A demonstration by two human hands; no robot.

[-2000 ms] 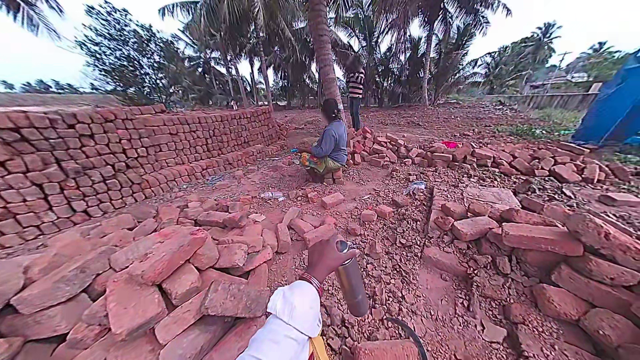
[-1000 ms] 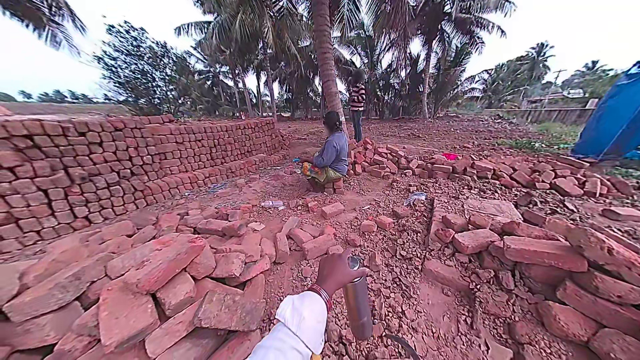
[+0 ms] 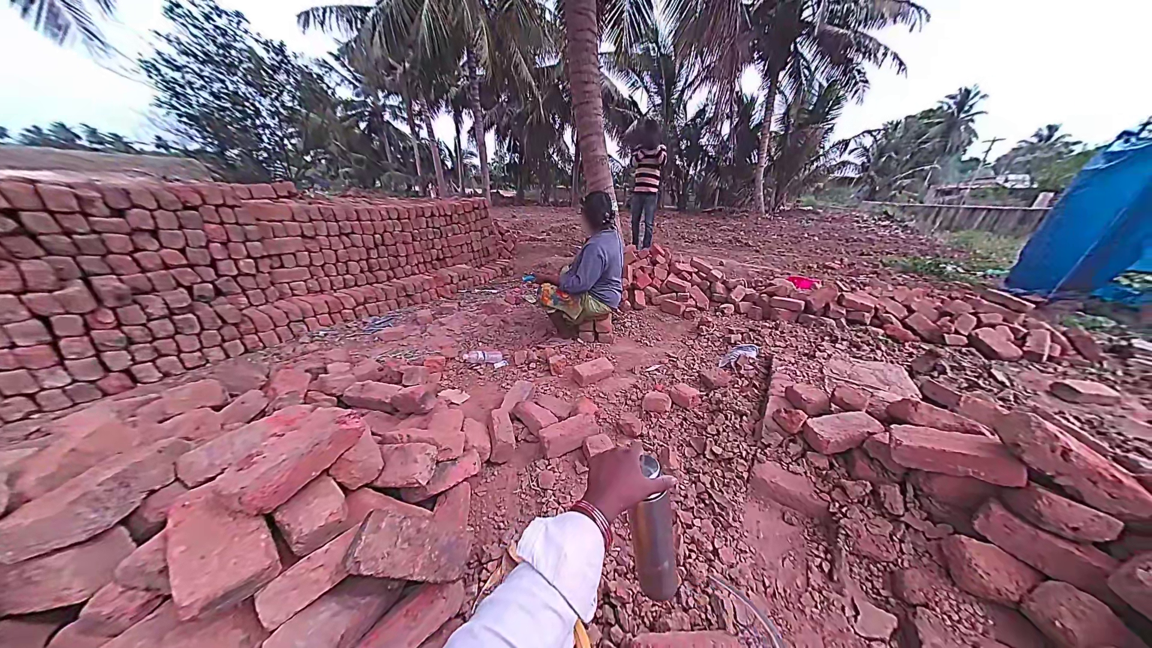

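My left hand [image 3: 621, 483], with bangles at the wrist below a white sleeve, grips a cylindrical metal bottle [image 3: 655, 549] near its top. The bottle hangs almost upright over rubble-strewn ground, with its round top facing up. Part of the grip is hidden behind the hand. A thin curved cord or hose [image 3: 751, 607] lies on the ground to the right of the bottle's base. Loose red bricks [image 3: 409, 544] are heaped to the left of my arm. My right hand is out of view.
Ahead, a person [image 3: 594, 265] sits low on bricks; another person [image 3: 646, 180] stands beyond, near a palm trunk [image 3: 589, 108]. A long brick stack [image 3: 180, 279] runs along the left. More bricks [image 3: 958, 454] lie to the right, with a blue tarpaulin [image 3: 1071, 225] behind. A plastic bottle [image 3: 484, 357] lies ahead.
The bottle has gone from tilted to nearly upright in my left hand. The standing person's arms are now raised towards the head.
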